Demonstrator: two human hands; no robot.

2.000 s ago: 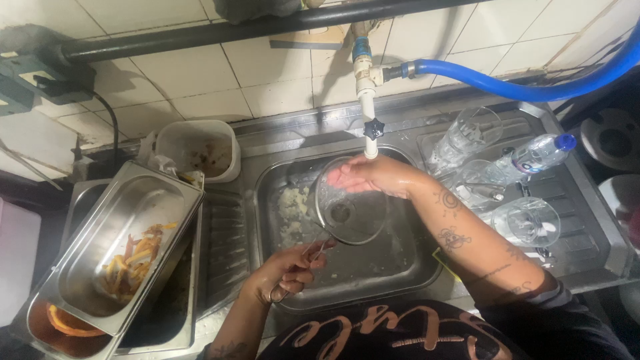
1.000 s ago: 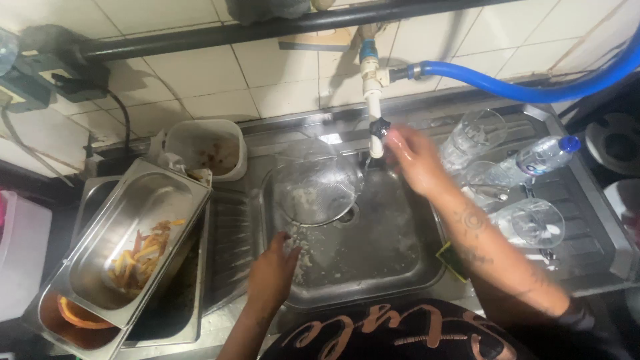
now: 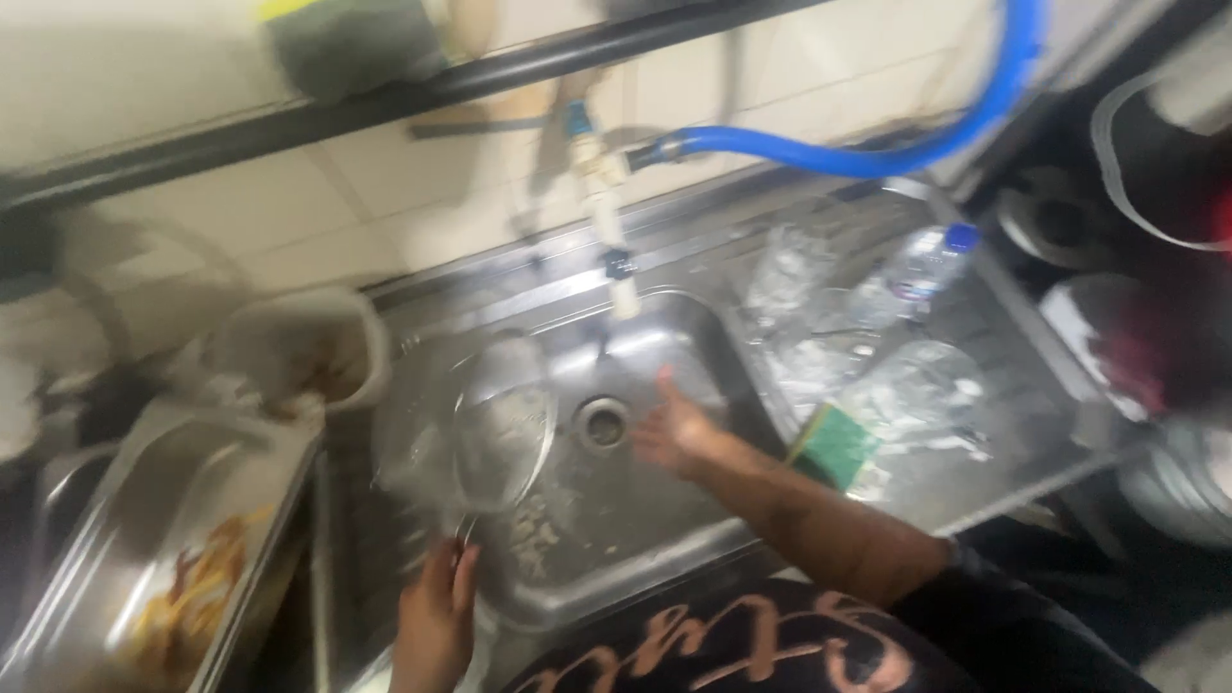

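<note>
My left hand (image 3: pixel 438 606) is closed on the handle of a clear jug (image 3: pixel 500 419), which is tilted over the left side of the steel sink (image 3: pixel 674 539). Blurring hides the jug's exact outline. My right hand (image 3: pixel 679 428) is over the basin beside the drain (image 3: pixel 604 423), its fingers apart and holding nothing. Above the basin is the white tap (image 3: pixel 608 241) with a dark handle; no clear stream shows from it. Pale food scraps (image 3: pixel 534 534) lie at the basin's lower left.
Several clear glass vessels (image 3: pixel 914 385), a plastic bottle (image 3: pixel 914 274) with a blue cap and a green sponge (image 3: pixel 835 448) are on the right drainboard. At left are a white tub (image 3: pixel 371 337) and a steel pan (image 3: pixel 144 452) with food scraps. A blue hose (image 3: pixel 818 154) joins the tap.
My right hand has moved from the tap handle down over the basin. The jug has moved left from under the tap with my left hand. The view has shifted and turned.
</note>
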